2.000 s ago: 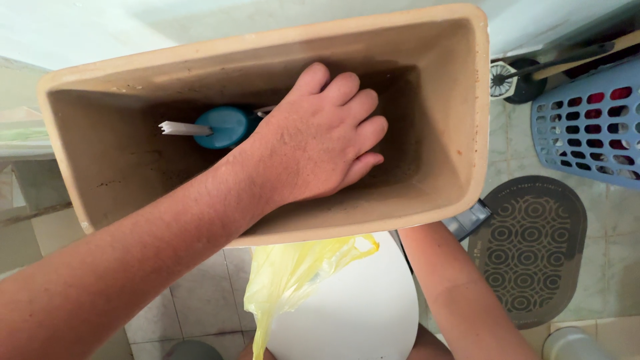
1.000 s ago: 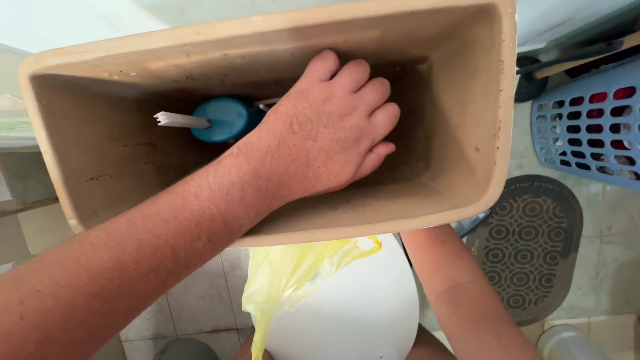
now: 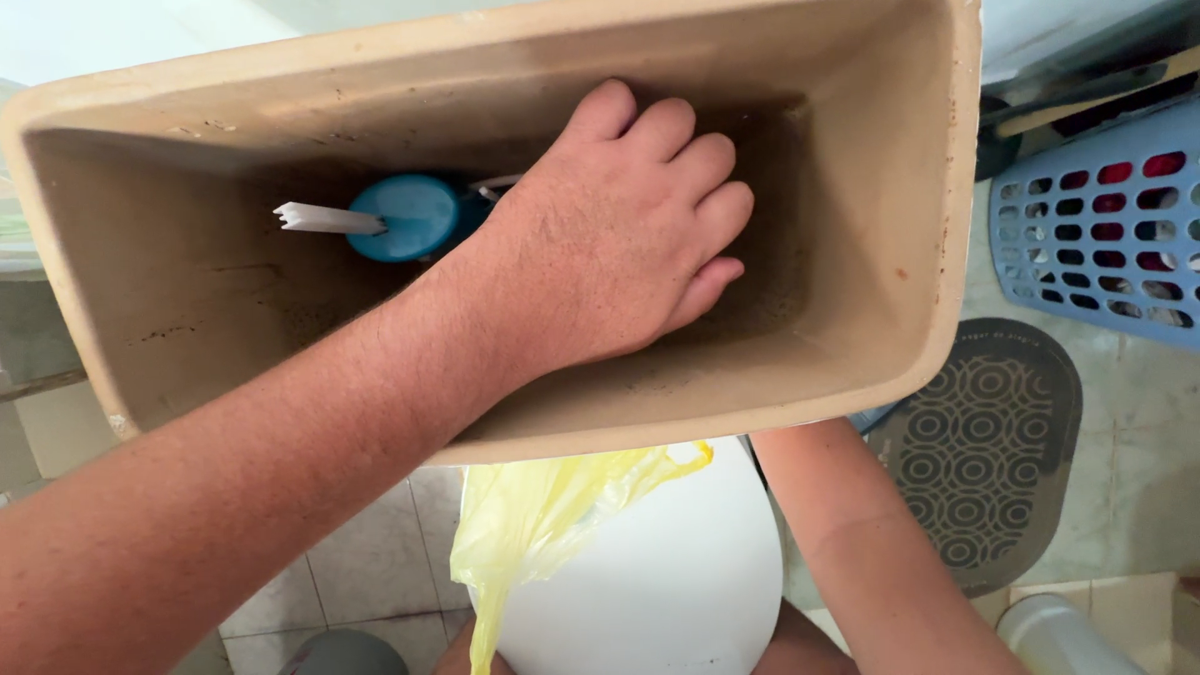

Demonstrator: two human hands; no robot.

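An open toilet tank (image 3: 900,375) with tan inner walls spans the upper part of the head view, tilted slightly. My left hand (image 3: 647,216) is inside it, back up, fingers together and bent; its palm and whatever it may hold are hidden. Left of that hand is a round blue plastic part (image 3: 403,217) of the tank's fittings, with a white ribbed plastic piece (image 3: 328,219) sticking out. My right forearm runs up beneath the tank's front edge, which hides the right hand. Below the tank, a yellow plastic bag (image 3: 525,525) lies on a white toilet lid (image 3: 647,581).
At right are a blue laundry basket (image 3: 1097,234) with things inside and a dark oval patterned mat (image 3: 984,459) on the tiled floor. A long handle (image 3: 1097,98) lies behind the basket. A white rounded object (image 3: 1059,637) stands at the lower right.
The tank has come nearer to the camera, with my left hand still inside it. The lid, mat and basket have stayed about where they were.
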